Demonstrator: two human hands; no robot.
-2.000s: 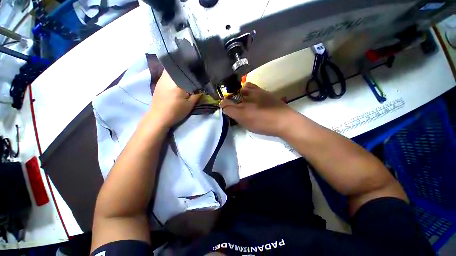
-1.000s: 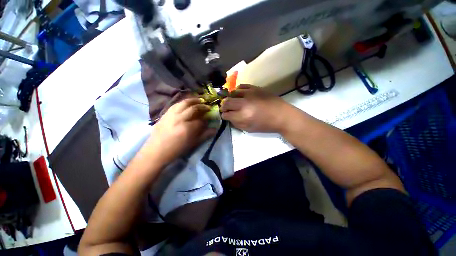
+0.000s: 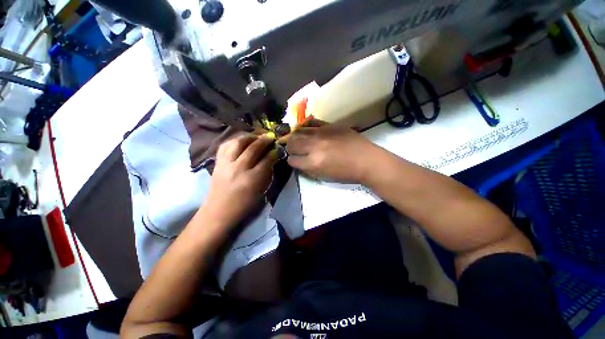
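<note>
A dark brown fabric panel [image 3: 99, 218] with pale grey-white backing [image 3: 166, 179] lies on the white table and hangs over its front edge. My left hand [image 3: 242, 165] pinches the fabric's seam edge just left of the presser foot [image 3: 267, 124], with brown cloth bunched behind it. My right hand [image 3: 325, 151] pinches the cloth edge just right of the presser foot. The exact fingertip grip and the needle are partly hidden by the fingers and the machine head. The sewing machine [image 3: 318, 40] stands over the work.
An orange-red strip [image 3: 302, 111] lies behind my right fingers. Black-handled scissors [image 3: 412, 99], a blue-green tool [image 3: 483, 106] and a red-handled tool [image 3: 487, 61] lie at right. A blue crate [image 3: 564, 218] is below right. A black-and-red object [image 3: 26, 245] is at left.
My left hand has come off its earlier place beside the machine head and turned over the seam, nearer me. Brown cloth now shows bunched behind it. The view has shifted, showing more of the machine.
</note>
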